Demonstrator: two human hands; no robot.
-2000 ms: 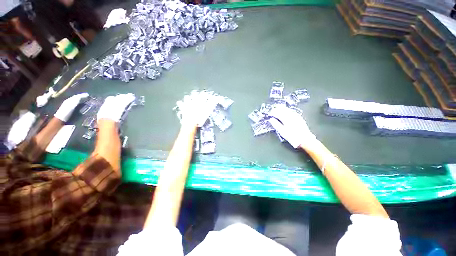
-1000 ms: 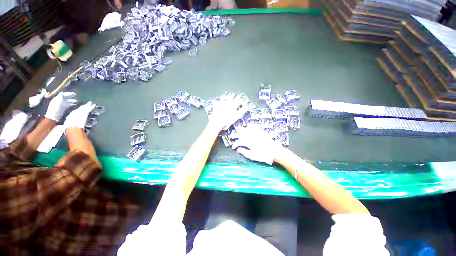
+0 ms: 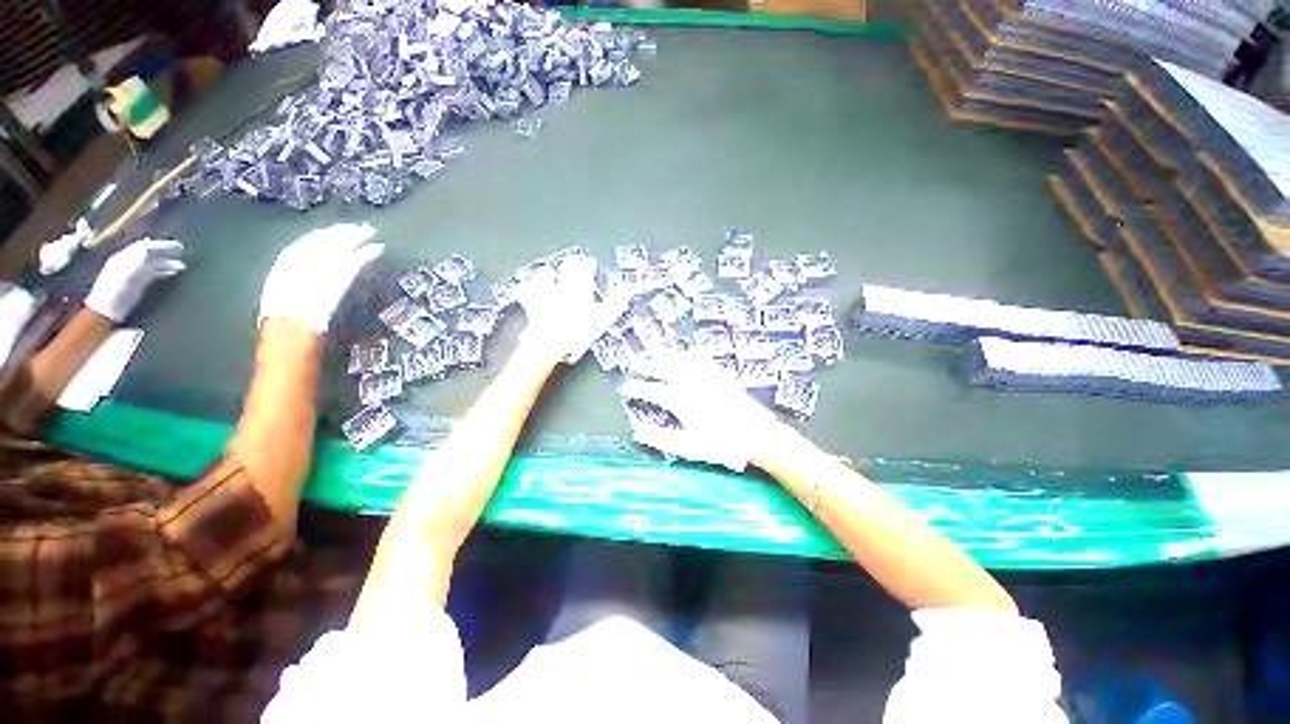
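Note:
Small grey-clear moulded parts (image 3: 750, 314) lie loosely spread on the dark green table in front of me. My left hand (image 3: 566, 308), in a white glove, rests over parts at the left side of this group. My right hand (image 3: 693, 410), also white-gloved, is low over parts at the group's near edge, with its fingers pointing left. The gloves hide the parts under them, and I cannot tell whether either hand grips one. More loose parts (image 3: 420, 328) lie left of my left hand.
Two long part rows (image 3: 1019, 317) lie at right, before layered stacks (image 3: 1188, 212). A large supply pile (image 3: 439, 92) is at far left. A neighbour's gloved hand (image 3: 314, 276) is beside the left parts. Green edging (image 3: 665, 506) runs along the near side.
My left hand moved right, then back left. My right hand moved left and nearer. The parts now form a wider spread. The neighbour's hand has come back toward the left parts.

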